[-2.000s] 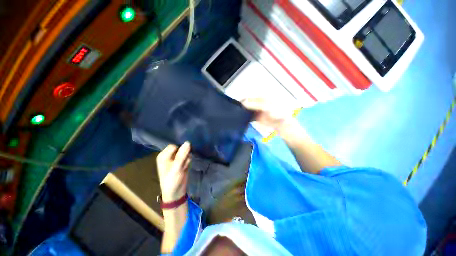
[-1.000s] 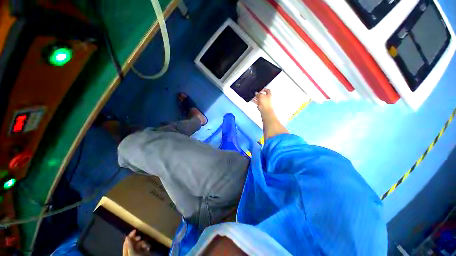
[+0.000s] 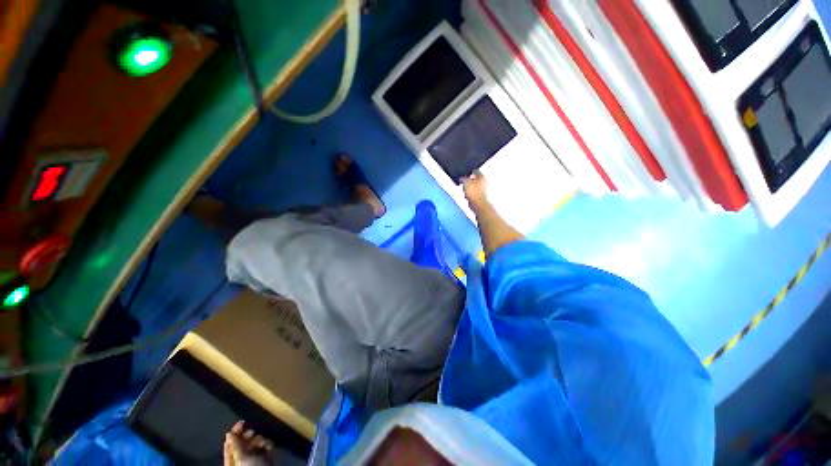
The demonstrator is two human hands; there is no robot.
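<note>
A dark flat panel (image 3: 474, 139) lies at the second pocket of a low white tray (image 3: 489, 97). My right hand (image 3: 475, 189) pinches the panel's near edge. My left hand (image 3: 246, 446) is at the bottom left, cut off by the picture's edge, over a black tray (image 3: 196, 405). Its fingers are apart and I see nothing in it. The black tray sits on a cardboard carton (image 3: 264, 346) beside my knees.
Stacked white trays with red edges (image 3: 670, 100) stand at the right, dark panels in the top one. The green bench (image 3: 173, 173) curves along the left, with a press front, lit green buttons (image 3: 144, 56) and a hanging hose (image 3: 351, 73). A blue stool (image 3: 425, 237) is beside my leg.
Two seconds ago both hands held a large dark piece over my lap. Since then my right hand moved to the white tray, my left to the black tray. The panel now looks flatter.
</note>
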